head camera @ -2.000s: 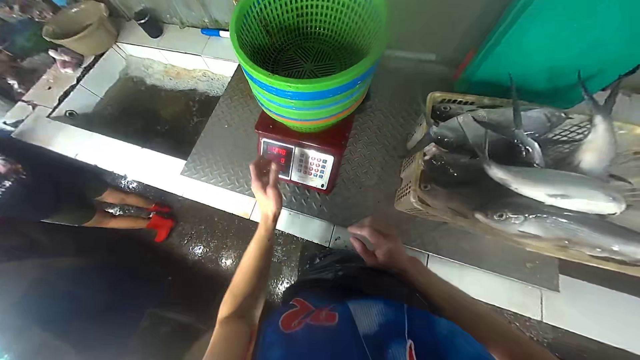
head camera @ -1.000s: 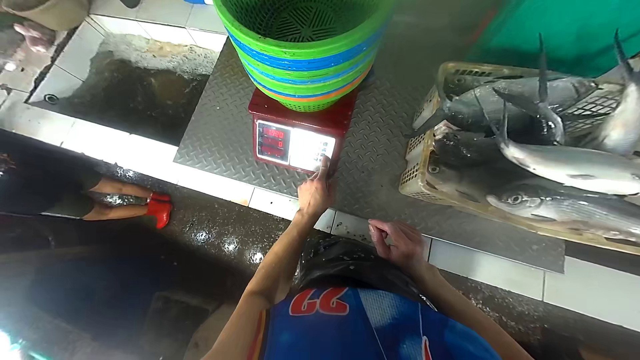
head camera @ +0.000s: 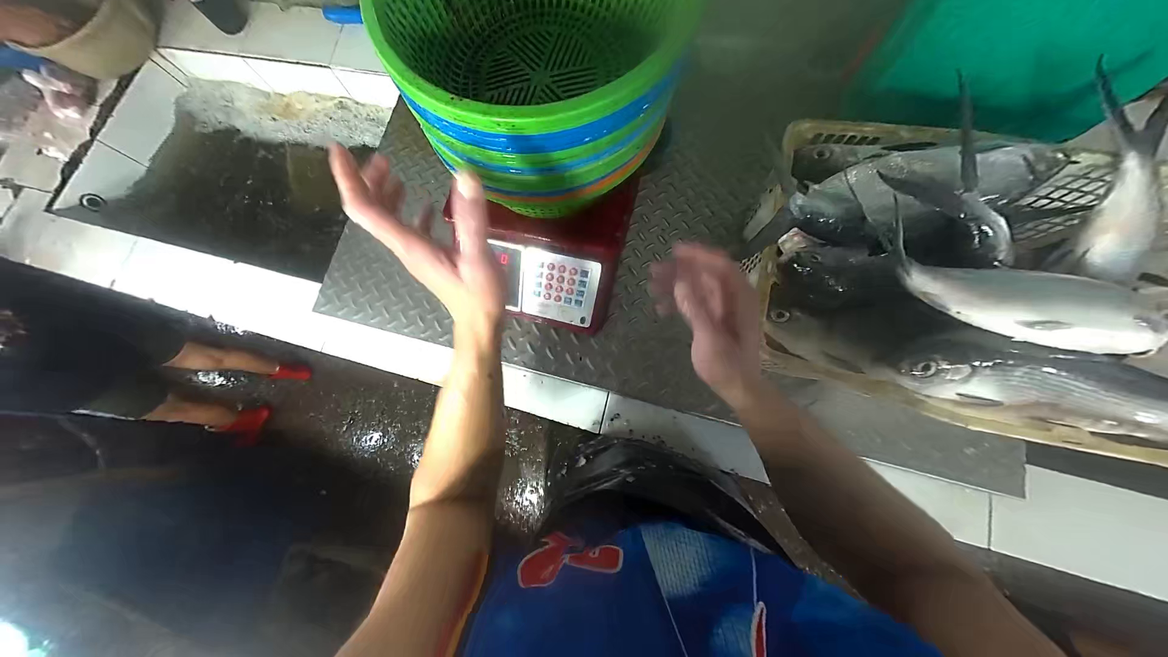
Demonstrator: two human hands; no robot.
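My left hand (head camera: 429, 237) is raised in front of the stacked plastic baskets, fingers spread, holding nothing. Its thumb and wrist partly cover the display of a red digital scale (head camera: 598, 233). My right hand (head camera: 712, 315) hovers, somewhat blurred, between the scale and the fish crate, with nothing visible in it. Green, blue and orange perforated baskets (head camera: 538, 119) stand nested on the scale. To the right, a beige plastic crate (head camera: 912, 406) holds several silver-grey fish (head camera: 1031, 306), some with tails sticking up.
The scale and crate rest on a diamond-plate metal sheet (head camera: 374, 274) over a white tiled ledge (head camera: 228, 283). A tiled basin with murky water (head camera: 246, 192) lies at left. A person in red footwear (head camera: 246, 424) is at far left. A green surface (head camera: 1004, 64) is at back right.
My left hand has lifted off the scale's keypad and spread its fingers. My right hand has moved up and forward from near my body. A second ago the left index finger touched the keypad.
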